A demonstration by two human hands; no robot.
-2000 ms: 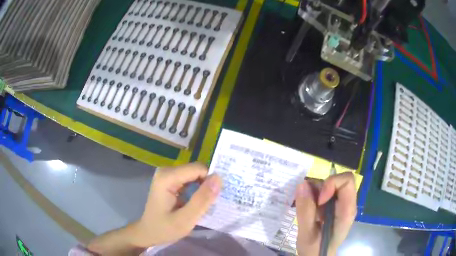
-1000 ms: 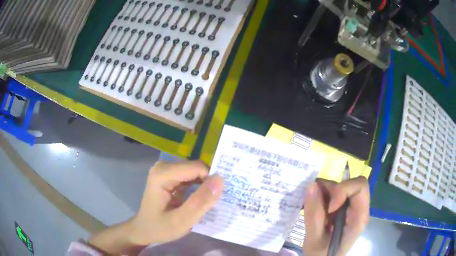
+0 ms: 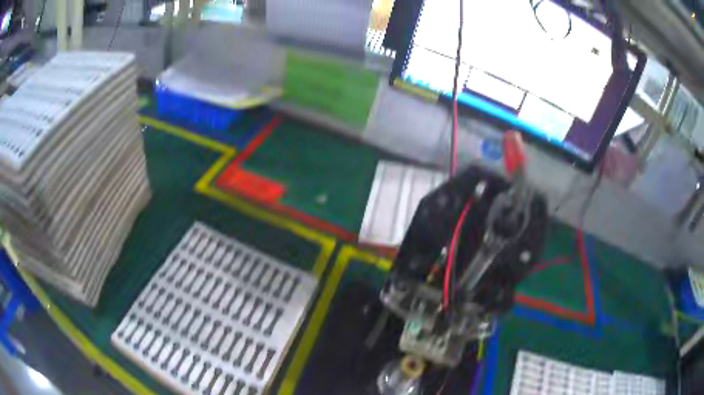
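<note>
Both my hands are out of the picture, and no slip or pen shows. Nearest in front of me stands the black test fixture (image 3: 471, 247) with red wires and a red clamp handle (image 3: 514, 153). Its silver socket with a brass-coloured ring (image 3: 401, 375) shows at the bottom edge, partly cut off. A white foam tray (image 3: 216, 312) with rows of dark dumbbell-shaped parts lies flat to the left of the fixture. The picture is blurred.
A tall tray stack (image 3: 85, 177) stands at the left. More trays (image 3: 571, 378) lie at the lower right, cut off. Behind are a lit monitor (image 3: 525, 69), a white sheet (image 3: 401, 200), a green label (image 3: 328, 86) and a blue bin (image 3: 193, 106) with papers.
The view has swung up and away from the near edge. The slip, yellow sheet, pen and both my hands have left the picture. The monitor and bench back now show.
</note>
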